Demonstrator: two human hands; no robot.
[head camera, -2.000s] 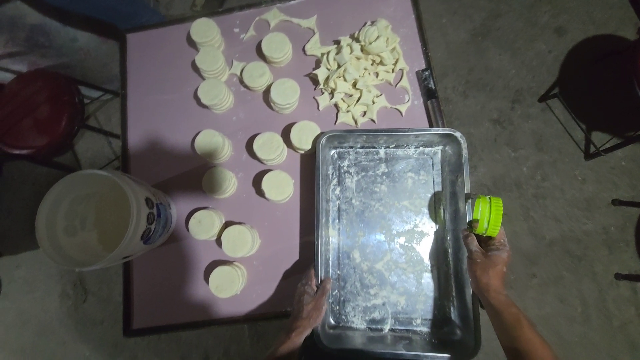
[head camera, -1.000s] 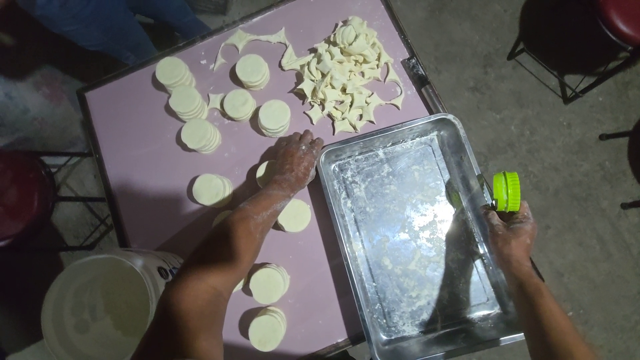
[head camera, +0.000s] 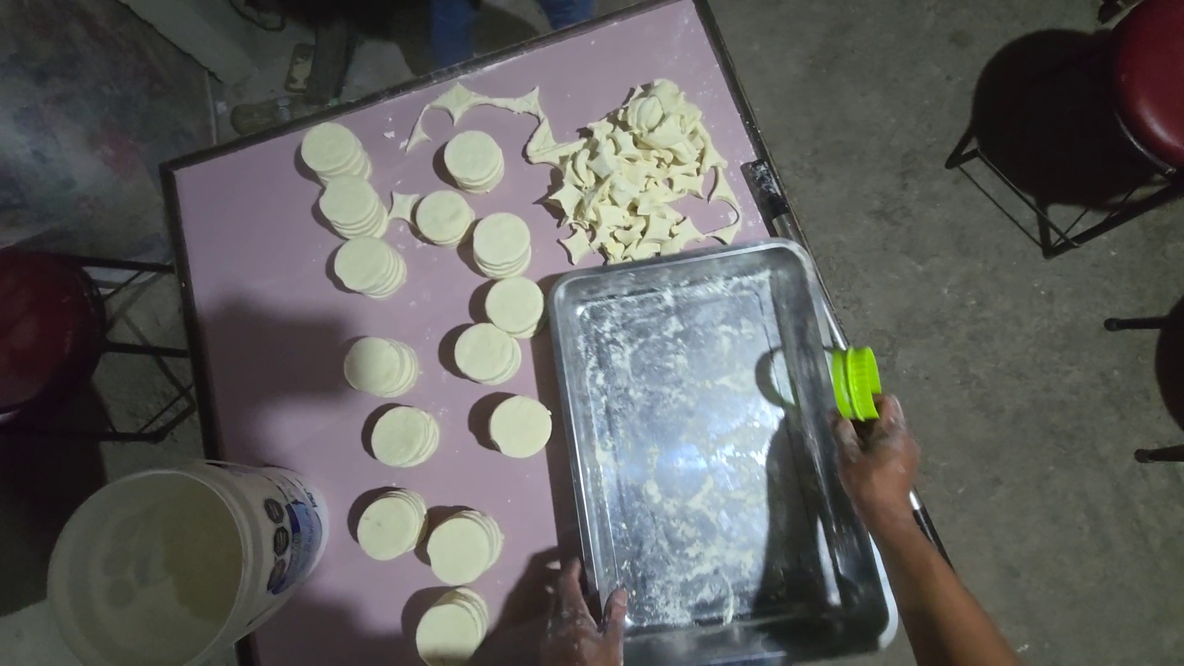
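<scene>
A rectangular metal pan (head camera: 684, 444), dusted inside with flour, lies on the right part of the pink tabletop (head camera: 268, 231). My left hand (head camera: 583, 615) touches its near left edge, thumb and fingers at the rim. At the pan's right side, my right hand (head camera: 877, 458) holds a bright green round plastic cutter (head camera: 856, 383). Several short stacks of round dough discs (head camera: 502, 242) stand left of the pan. Beyond the pan is a heap of dough offcuts (head camera: 638, 176), with a thin dough strip (head camera: 504, 100) trailing to its left.
A white plastic bucket (head camera: 153, 564) stands at the table's near left corner. Red stools are on the floor at left (head camera: 42, 324) and upper right (head camera: 1152, 79). A dark rod (head camera: 928, 527) shows beside the table's right edge. A person's blue-clad legs (head camera: 453, 28) are past the far edge.
My left hand has come back from the dough stacks to the pan's near left edge. Two stacks left of the pan now stand farther up, nearer the others. The view has turned.
</scene>
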